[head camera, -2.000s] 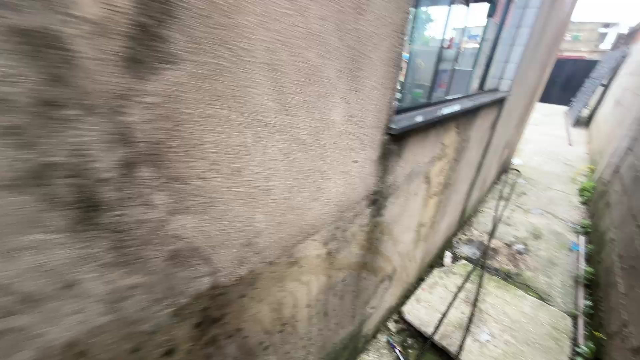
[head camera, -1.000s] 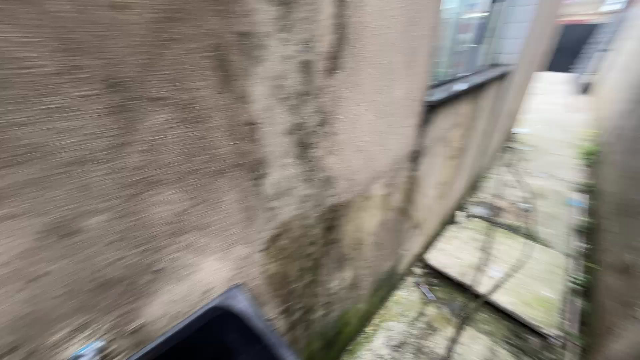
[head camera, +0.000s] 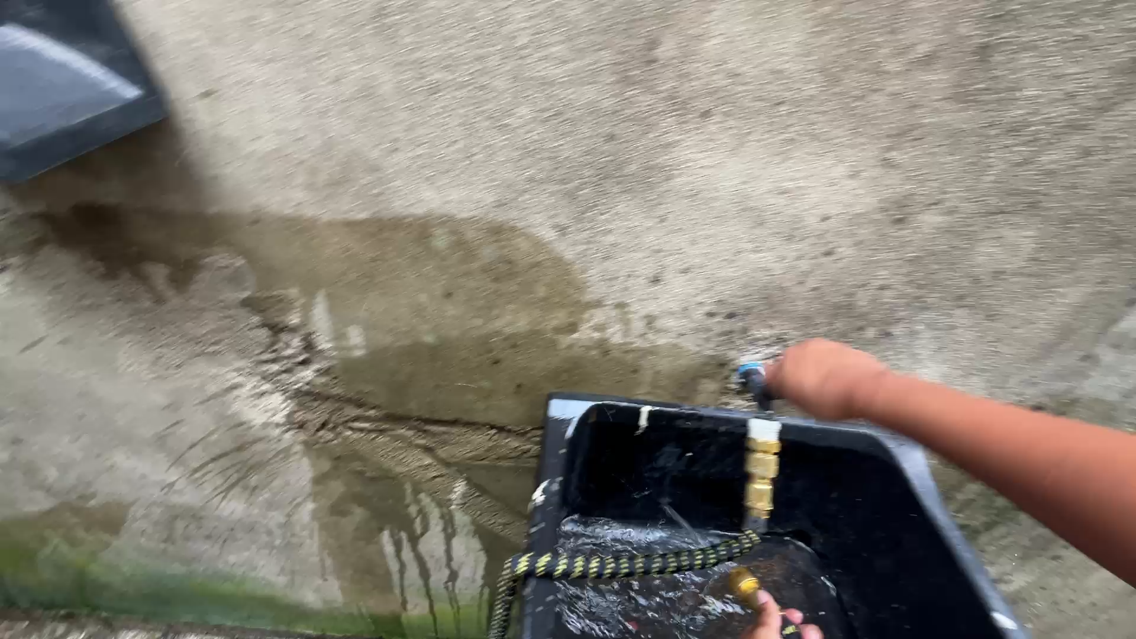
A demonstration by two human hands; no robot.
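A black utility sink [head camera: 564, 470] is mounted against the stained concrete wall. My right hand [head camera: 825, 377] is closed around the blue-marked faucet [head camera: 754, 377] above its back rim. Below the faucet hang stacked brass hose fittings [head camera: 761, 470], joined to a black-and-yellow braided hose [head camera: 621, 565] that crosses the basin and passes over the left rim. At the bottom edge my left hand [head camera: 779, 623], partly cut off, grips a brass hose end [head camera: 744, 583] over the basin. Rippling water [head camera: 612, 532] lies in the sink.
Rough concrete wall [head camera: 666, 177] fills most of the view, with wet dark patches and green growth low on the left. A dark glossy ledge [head camera: 71, 98] juts out at the upper left. A cracked groove [head camera: 382, 413] runs toward the sink.
The view has swung from the narrow passage and window to the sink. Both hands, the faucet and the braided hose have come into sight.
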